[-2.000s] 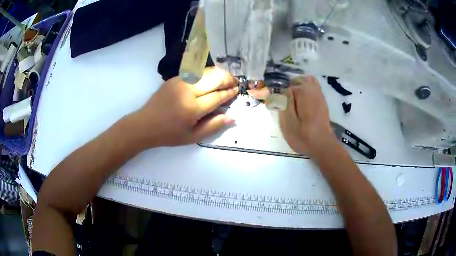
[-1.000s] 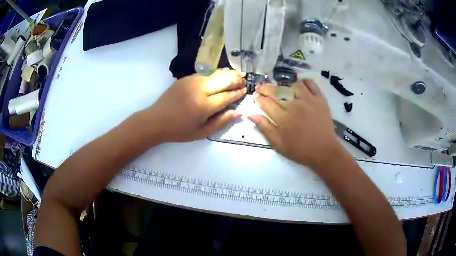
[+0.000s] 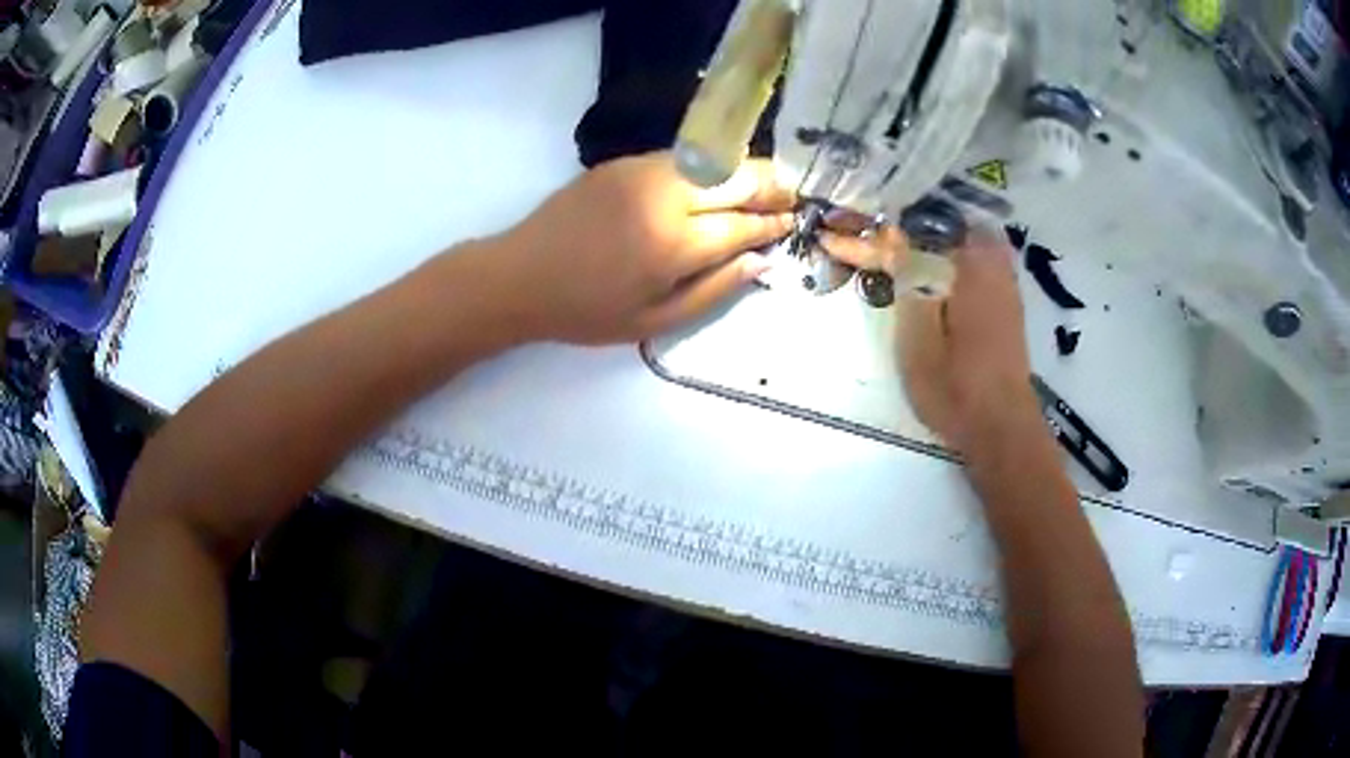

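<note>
The dark garment piece [image 3: 659, 82] lies on the white table behind and left of the needle. My left hand [image 3: 644, 245] rests flat with its fingertips just left of the presser foot [image 3: 808, 225], at the cloth's near end. My right hand [image 3: 962, 326] is right of the foot, partly behind the knob and pale part on the machine head; its fingertips reach toward the foot. The cloth under the fingertips is mostly hidden, so a grip cannot be made out. The machine head [image 3: 903, 89] stands above both hands.
Black snips [image 3: 1084, 441] lie right of my right wrist, with dark scraps [image 3: 1053, 277] behind them. A purple basket [image 3: 181, 126] of thread spools is at the left table edge. A printed ruler [image 3: 666, 530] runs along the front. A red and blue ring-shaped item [image 3: 1291, 603] is at the right edge.
The view has shifted and tilted. My right hand has moved from beside the foot, fingers spread over the bed, to a place partly behind the machine head's parts. My left hand stays by the foot.
</note>
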